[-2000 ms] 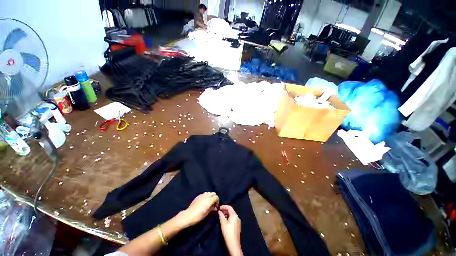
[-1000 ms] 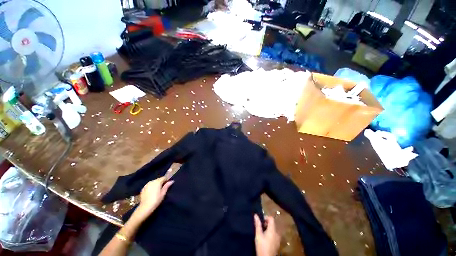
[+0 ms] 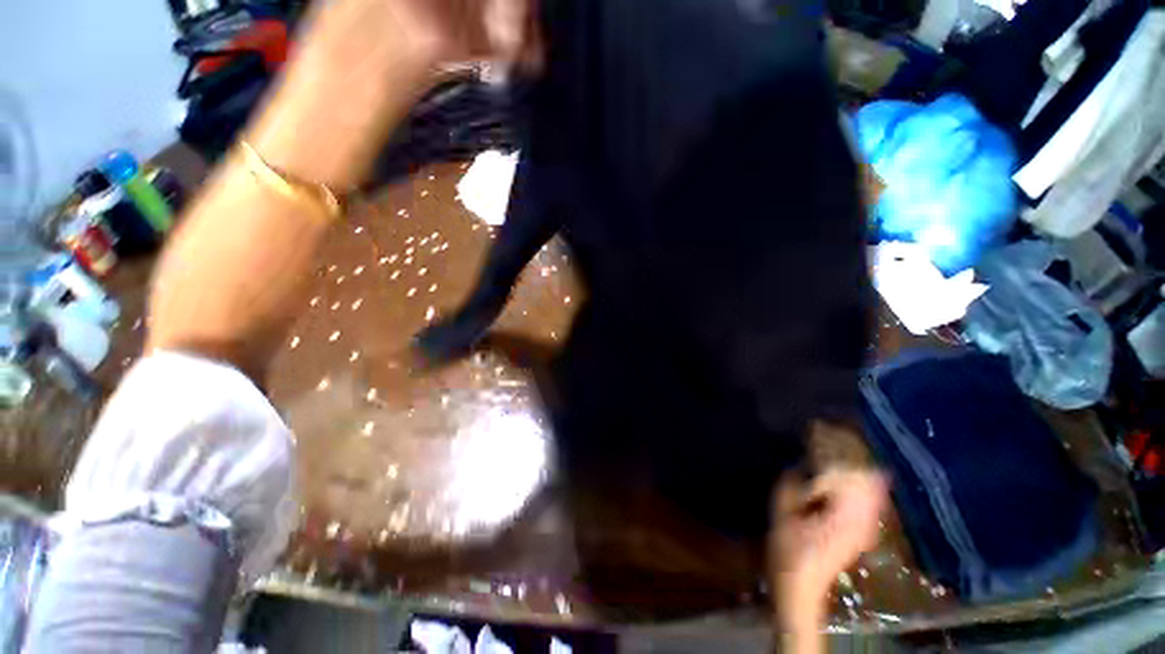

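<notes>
The black jacket [image 3: 703,243] hangs upright close in front of me, raised off the table, blurred, its top cut off by the upper edge. One sleeve hangs out to the left. My left hand [image 3: 466,32] is raised at the top edge, blurred and partly cut off, beside the jacket's upper part; its grip is unclear. My right hand [image 3: 833,511] is low at the jacket's lower right edge, fingers bent, blurred; whether it holds the hem is unclear.
The brown table [image 3: 371,332] carries pale specks. Folded navy garments [image 3: 990,466] lie right, with a greyish plastic bag [image 3: 1054,326] and blue bag [image 3: 939,179] behind. Bottles [image 3: 134,192] stand far left. White garments [image 3: 1105,141] hang upper right.
The jacket has gone from lying flat on the table to being held up. My left hand has moved up to the top edge; my right hand has moved to the right.
</notes>
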